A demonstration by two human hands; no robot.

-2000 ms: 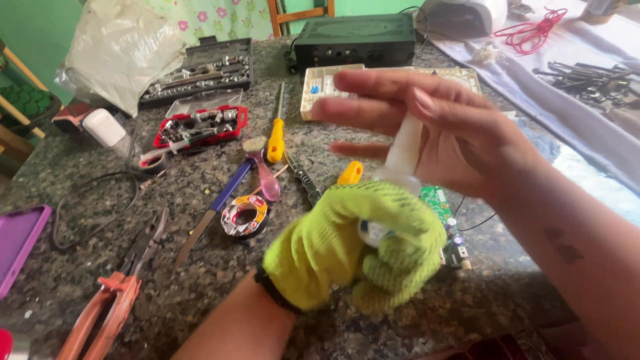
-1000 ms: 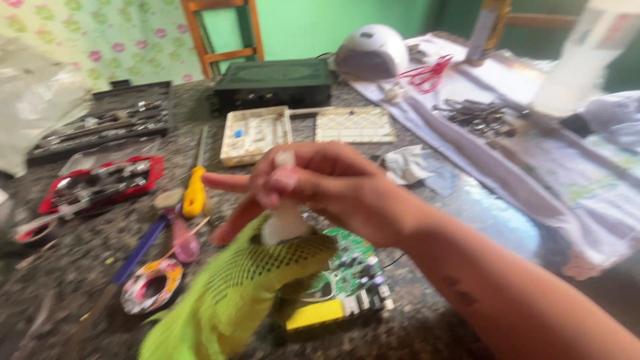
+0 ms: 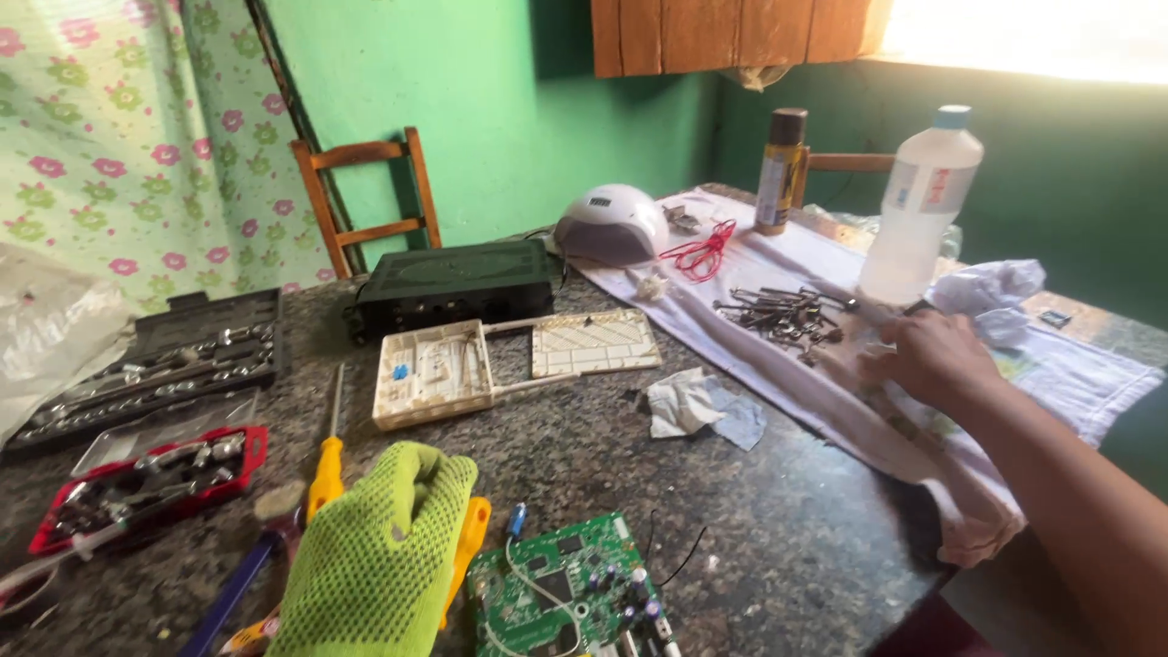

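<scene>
My left hand, in a yellow-green dotted glove, is curled above the table, just left of a green circuit board; whether something is inside its fingers is hidden. An orange-yellow handle shows beside the glove. Bare and stretched out to the right, my right hand is at the white towel, close to a clear plastic bottle with a blue cap. A small dark thing shows at its fingertips, and its grip is unclear. Left of that hand lies a pile of metal tools or bits.
Behind stand a dark electronic box, an opened cream router case, a white domed device and a spray can. Socket sets and a yellow screwdriver lie left. Crumpled cloth lies mid-table.
My right hand has left the small white nozzle bottle that both hands were on and has moved right to the towel. That nozzle bottle no longer shows. The view has swung up and right.
</scene>
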